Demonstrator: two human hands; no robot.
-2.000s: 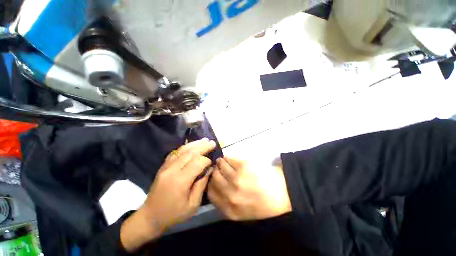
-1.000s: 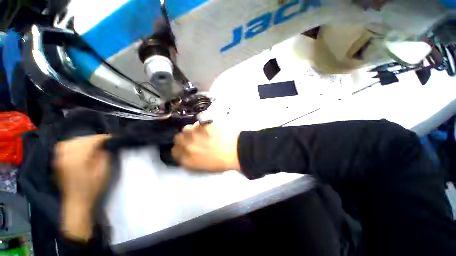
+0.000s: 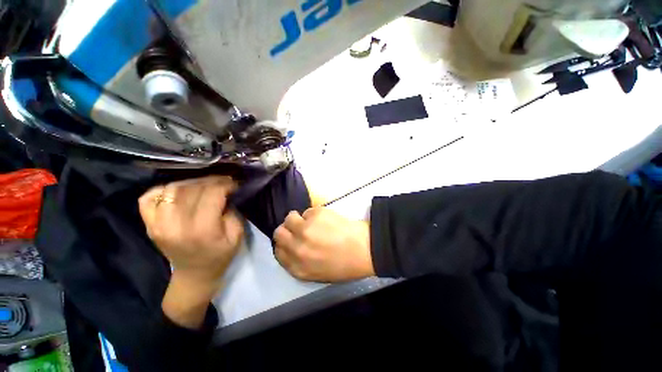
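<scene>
A black garment piece [image 3: 270, 200] runs from the needle area [image 3: 270, 142] of the white and blue sewing machine [image 3: 239, 43] toward the wearer, and more of it drapes over the table's left side. My left hand [image 3: 196, 225] grips the cloth left of the needle area, fingers curled. My right hand [image 3: 323, 245] pinches the near right edge of the cloth on the white table, just below the needle area. The needle tip and the fingertips under the cloth are hidden.
Black fabric scraps [image 3: 397, 111] lie on the white bed [image 3: 377, 160] behind the right hand. Dark metal tools [image 3: 581, 67] lie at the upper right. A red plastic bag [image 3: 26, 203] is at far left, above a grey device [image 3: 29, 309]. The table's grey edge [image 3: 290, 306] runs in front.
My left hand moved left with the cloth, then came back right toward the needle area. My right hand moved slightly right and nearer the wearer since a second ago. The cloth between them now shows spread out.
</scene>
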